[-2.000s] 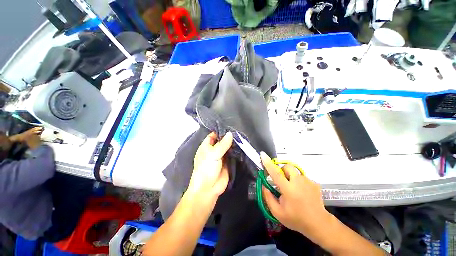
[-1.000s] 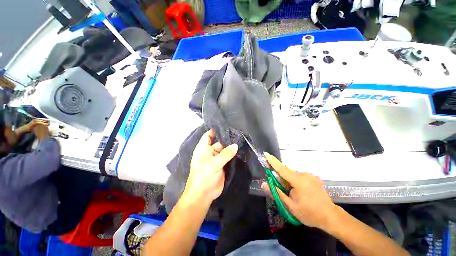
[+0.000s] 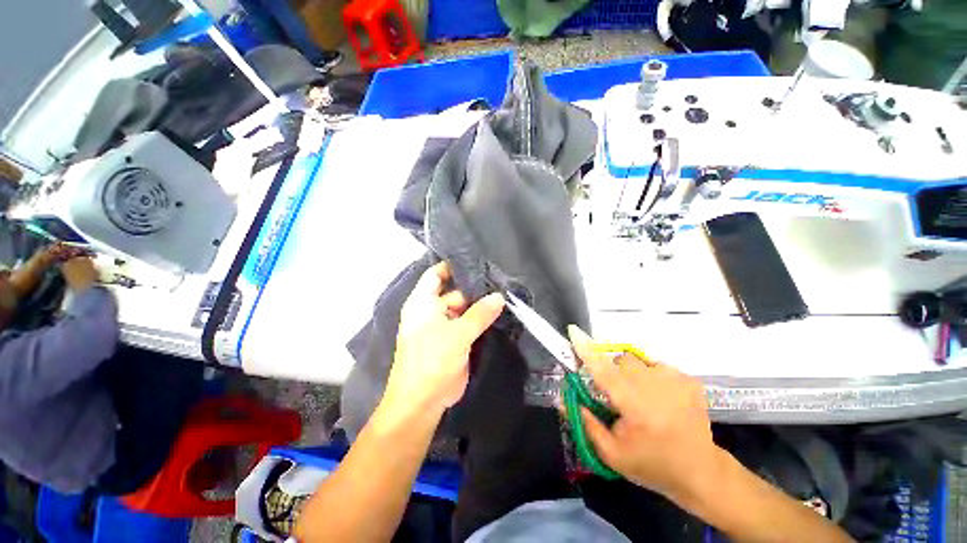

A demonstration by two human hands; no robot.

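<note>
A dark grey garment piece with light stitch lines lies bunched over the white table and hangs down past its front edge. My left hand pinches the garment's edge between thumb and fingers. My right hand holds scissors with one green and one yellow handle. The blades point up and left, with their tips at the garment beside my left fingertips. Whether the tips are cutting cloth or thread is too small to tell.
The sewing machine stands right of the garment, with a phone before it. Small black items lie far right. A blue crate is behind the table. Another person's sleeve and a red stool are at left.
The scissors moved away from the cloth edge, then back; the blades show longer and the yellow handle shows again compared with one second ago. My left hand keeps its pinch on the garment.
</note>
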